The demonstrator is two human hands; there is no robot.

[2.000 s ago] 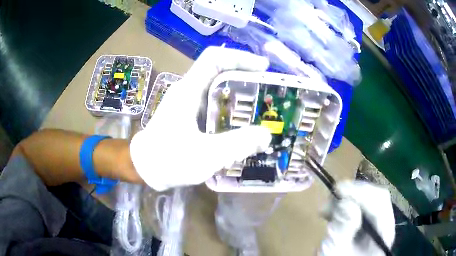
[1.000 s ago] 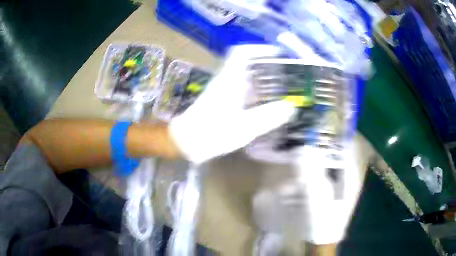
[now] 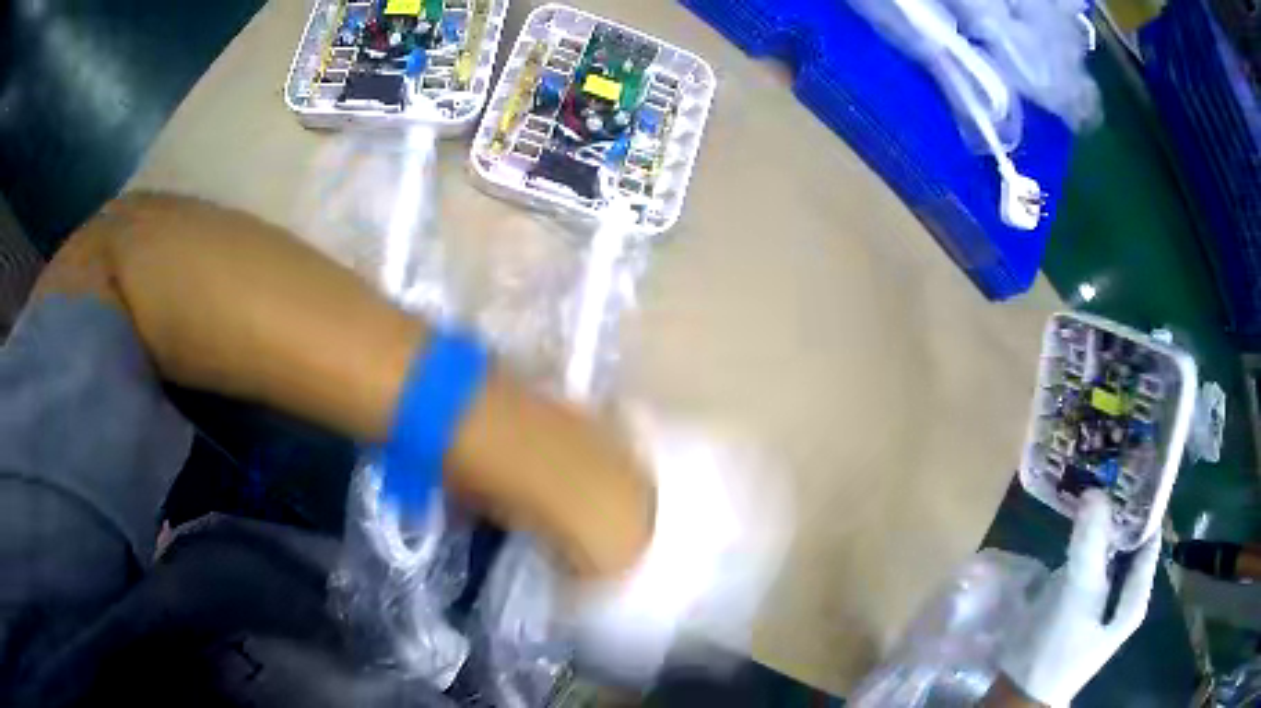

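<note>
My right hand (image 3: pixel 1086 622), in a white glove, holds an open white power strip housing (image 3: pixel 1108 401) by its lower edge at the far right. The circuit board with its yellow transformer faces up towards me. A thin dark strip shows between the fingers, too unclear to name. My left hand (image 3: pixel 692 533), gloved and strongly blurred, is low in the middle, away from that housing; its fingers cannot be made out. A clear plastic bag (image 3: pixel 954 622) hangs left of my right hand.
Two more open housings, one at the top left (image 3: pixel 394 104) and one beside it (image 3: pixel 595 118), lie on the tan board (image 3: pixel 830 360). Their bagged cords run towards me. Blue trays (image 3: pixel 899 166) with a white plug (image 3: pixel 1021 201) stand at the upper right. A dark tool (image 3: pixel 1217 559) lies at the right edge.
The housing has moved from the middle to the far right, now in my right hand. My left hand has let go of it and moved down. The view has shifted, so the other housings appear higher.
</note>
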